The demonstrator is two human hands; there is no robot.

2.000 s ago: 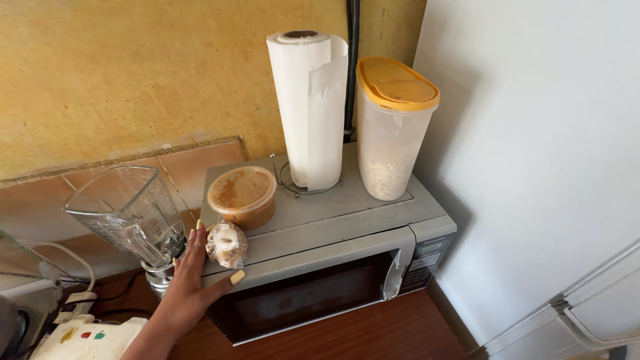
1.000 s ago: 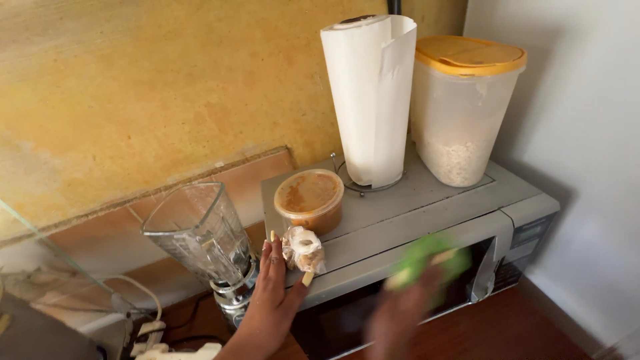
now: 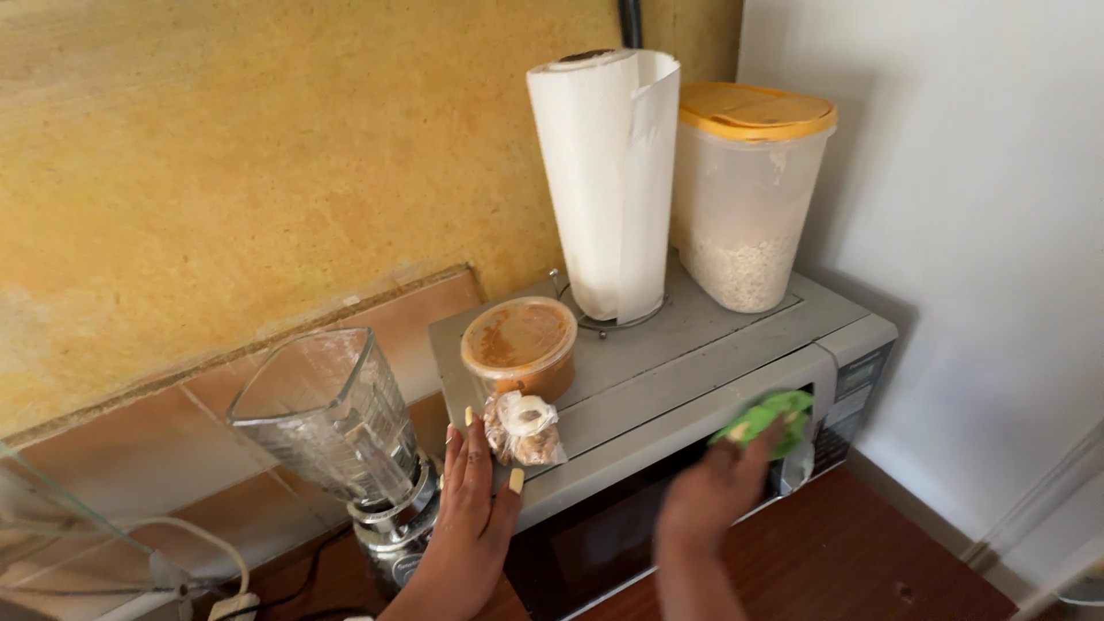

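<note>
My left hand (image 3: 473, 509) rests flat against the left front corner of a grey microwave oven (image 3: 681, 362), fingers apart, beside a small knotted plastic bag (image 3: 524, 429) with brown contents. My right hand (image 3: 720, 492), slightly blurred, presses a green cloth (image 3: 772, 421) on the upper right of the microwave's door, near its handle. Behind the bag sits a round lidded tub (image 3: 522, 345) with orange-brown contents. A paper towel roll (image 3: 604, 190) stands upright on a wire holder at the back. To its right is a clear plastic container (image 3: 746, 207) with a yellow lid, partly filled with pale flakes.
A blender with a glass jug (image 3: 336, 423) stands close to the left of my left hand. Cables and a white plug (image 3: 233, 606) lie at the lower left. A yellow wall (image 3: 259, 172) rises behind, and a white surface (image 3: 957, 216) stands at the right.
My right hand, out of view two seconds ago, came in with the green cloth and has since moved right along the door. The left hand stays at the microwave's corner.
</note>
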